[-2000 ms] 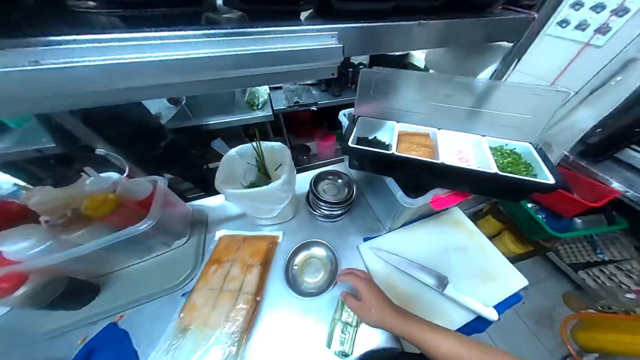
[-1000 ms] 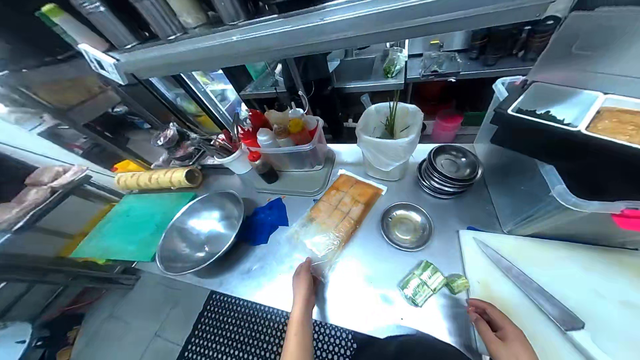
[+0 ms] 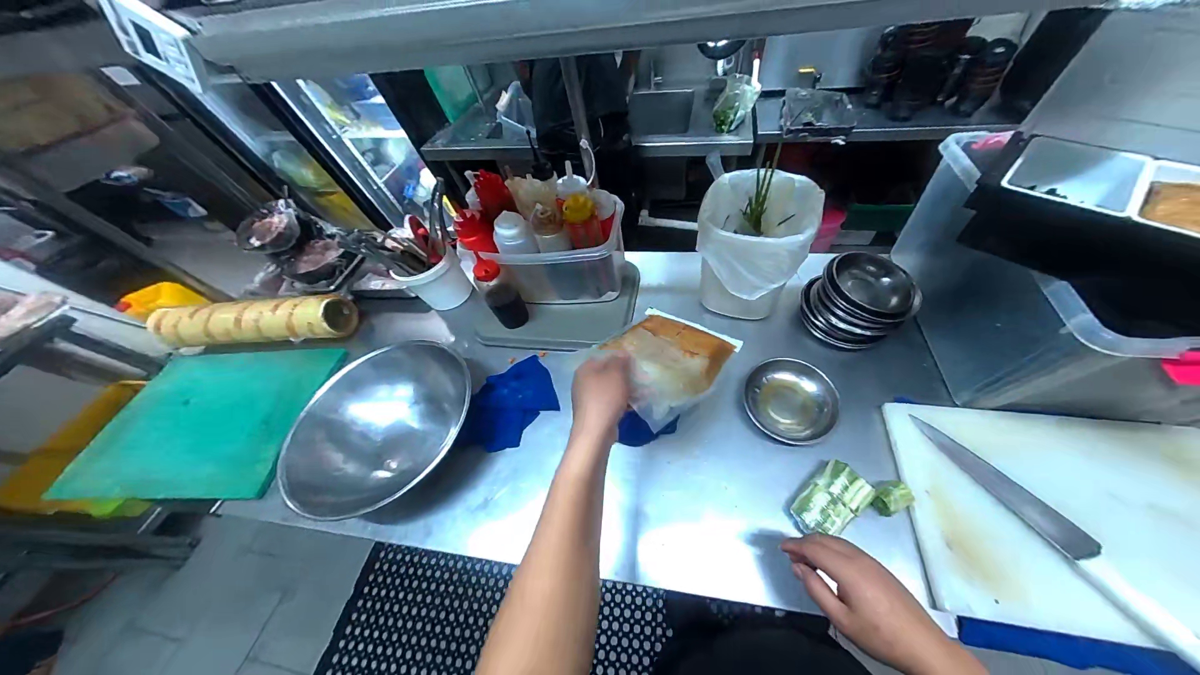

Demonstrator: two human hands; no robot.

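Observation:
My left hand (image 3: 603,389) grips the edge of a clear plastic wrap, which is folded up over a tray of browned, cut food (image 3: 689,352). My right hand (image 3: 848,586) holds nothing, fingers loosely apart, just below plastic-wrapped pieces of a green vegetable (image 3: 832,497). One small green piece (image 3: 892,498) sits beside them, by the white cutting board (image 3: 975,544). On that board lies a long knife (image 3: 1012,487) with a white handle. A small metal bowl (image 3: 792,401) stands between the tray and the stacked metal bowls (image 3: 861,295).
A large steel bowl (image 3: 375,431) and a blue cloth (image 3: 514,403) are at left, near a green cutting board (image 3: 202,427). Behind stand a bin of squeeze bottles (image 3: 553,272), a utensil tub (image 3: 441,284) and a lined white bucket (image 3: 745,291). A clear storage box (image 3: 984,319) is at right.
My left hand, at the tray's near end a second ago, has moved away from me with the wrap, and the tray's near part is lifted or covered. My right hand has left the green pieces it touched earlier.

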